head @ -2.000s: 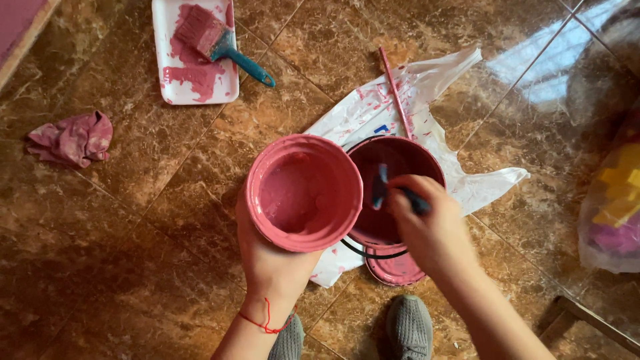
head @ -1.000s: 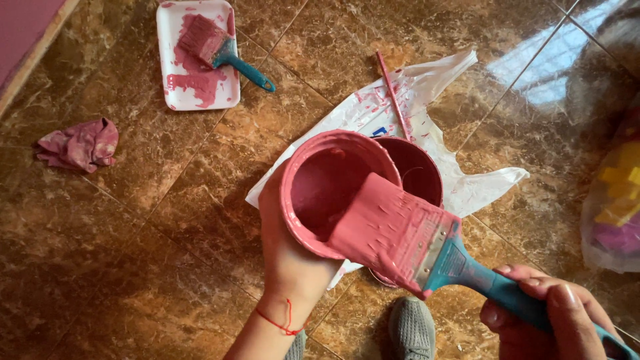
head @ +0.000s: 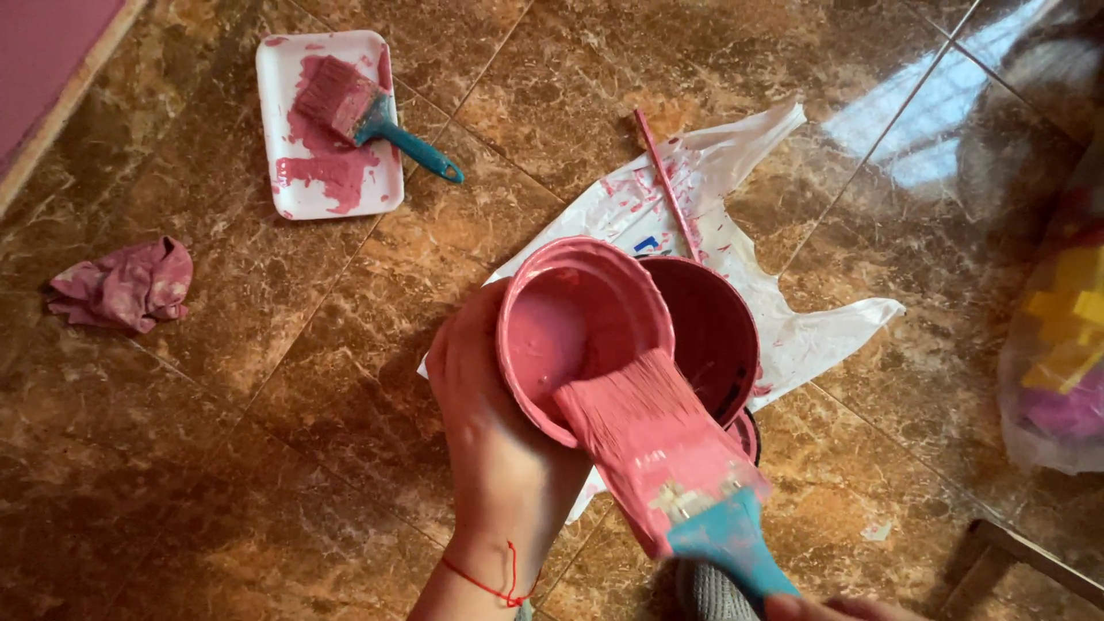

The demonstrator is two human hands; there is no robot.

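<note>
My left hand, with a red string at the wrist, holds up a small round paint container with pink paint inside. A wide paintbrush, its bristles coated in pink, lies with its tip over the container's lower right rim. Only part of my right hand shows at the bottom edge, gripping the brush's blue handle. Partly hidden behind the container is a larger dark-pink-lined bucket, which stands on a white plastic bag.
A white tray holds another blue-handled paintbrush. A pink-stained stick rests on the bag. Left lies a crumpled pink cloth. At right are a clear bag with yellow and purple things and a frame-like bar. A shoe shows below.
Two seconds ago my right hand was at the bucket; one second ago it held the wide brush across the container. Now the brush tip is lower on the container's rim.
</note>
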